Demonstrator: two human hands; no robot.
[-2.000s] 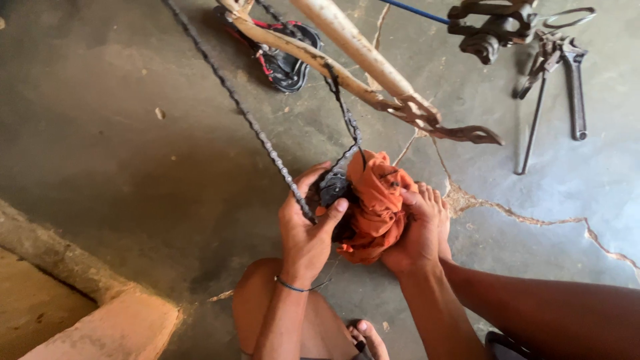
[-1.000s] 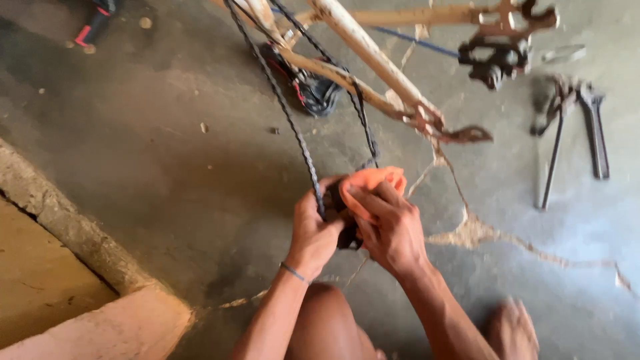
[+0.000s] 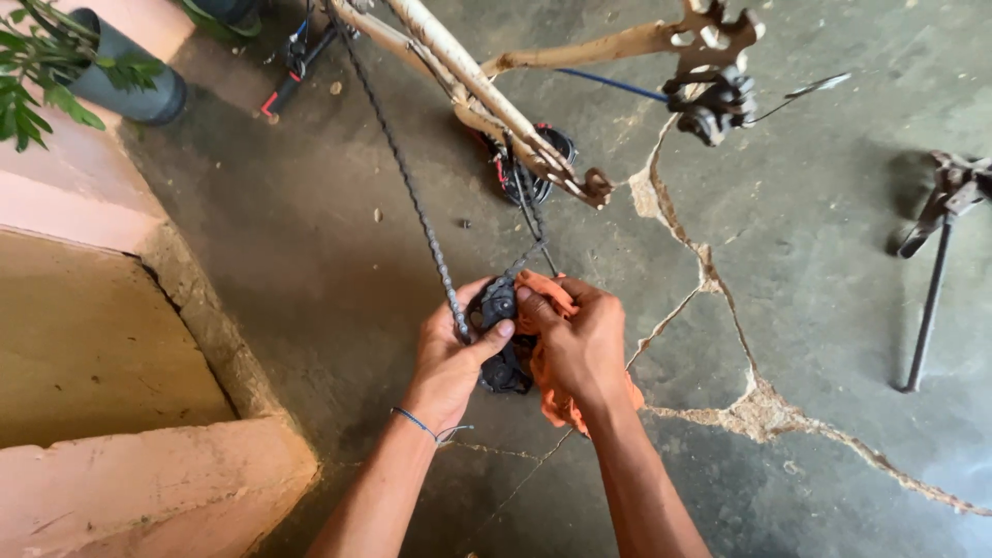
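Note:
A black rear derailleur (image 3: 502,370) is gripped by my left hand (image 3: 459,349), its thumb lying across the upper part. The bicycle chain (image 3: 411,186) runs down from the frame to the derailleur, and a second run comes in at its top. My right hand (image 3: 577,333) pinches an orange cloth (image 3: 556,395) against the derailleur's right side, with the rest of the cloth hanging below the fingers. Above the hands is the worn, cream-coloured bicycle frame (image 3: 457,58), with a bare dropout at its end. Part of the derailleur is hidden by the fingers and cloth.
A black caliper (image 3: 709,105) hangs by the other dropout. Metal tools (image 3: 934,294) lie on the cracked concrete floor at the right. A black-and-red pedal (image 3: 535,167) is behind the frame. At the left stand a pink ledge (image 3: 155,480) and a potted plant (image 3: 128,81).
The orange cloth, bunched beside the derailleur two seconds ago, is now pinched at its right side and hangs lower. The left hand still holds the derailleur. The view has shifted.

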